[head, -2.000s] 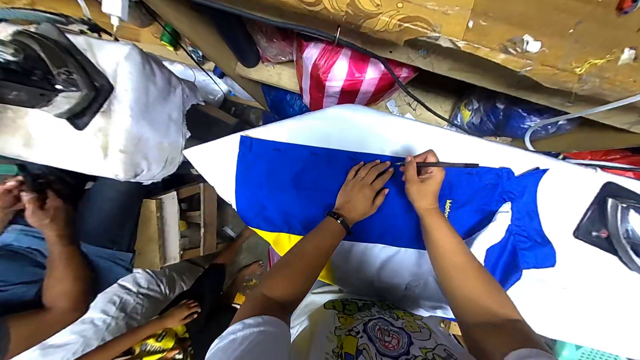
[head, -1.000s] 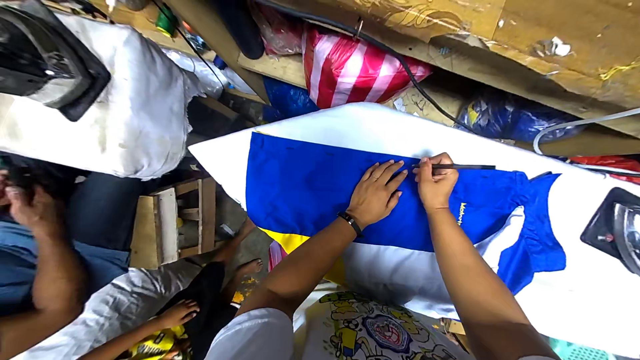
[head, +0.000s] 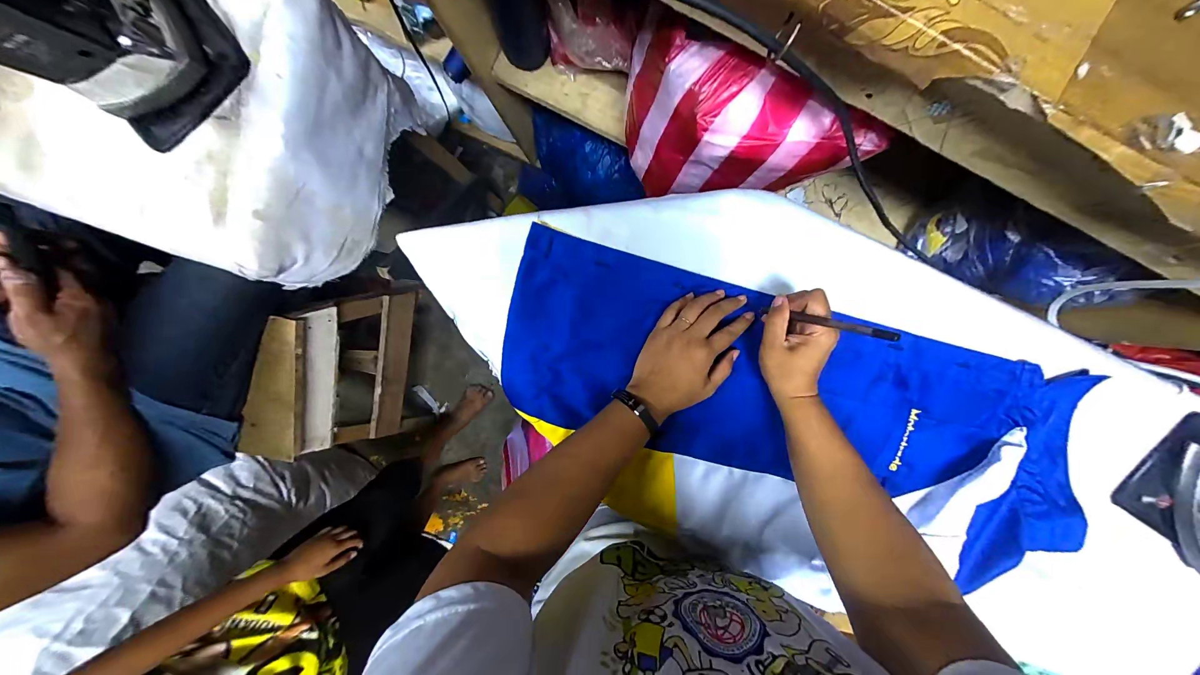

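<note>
A blue garment (head: 600,319) with white and yellow parts lies spread on a white cloth-covered board (head: 750,220). My left hand (head: 689,349) rests on the blue fabric, fingers slightly spread, holding nothing; a ring and a dark wristband are on it. Just to its right, my right hand (head: 797,342) grips a dark pencil or pen (head: 848,327) near the fabric's upper edge. The pencil's blunt end points right, and its tip is hidden by the fingers. Small yellow lettering (head: 904,439) runs across the garment toward its gathered right end.
An iron (head: 1162,487) stands at the right edge of the board. Another iron (head: 159,75) is on a white padded surface (head: 281,141) at upper left. Two people sit at left near a wooden stool (head: 319,375). A striped bag (head: 722,112) and a black cable (head: 853,150) lie beyond the board.
Both hands have shifted a little along the blue fabric, away from its left end. The pencil's blunt end now tilts more downward to the right. The view has moved somewhat.
</note>
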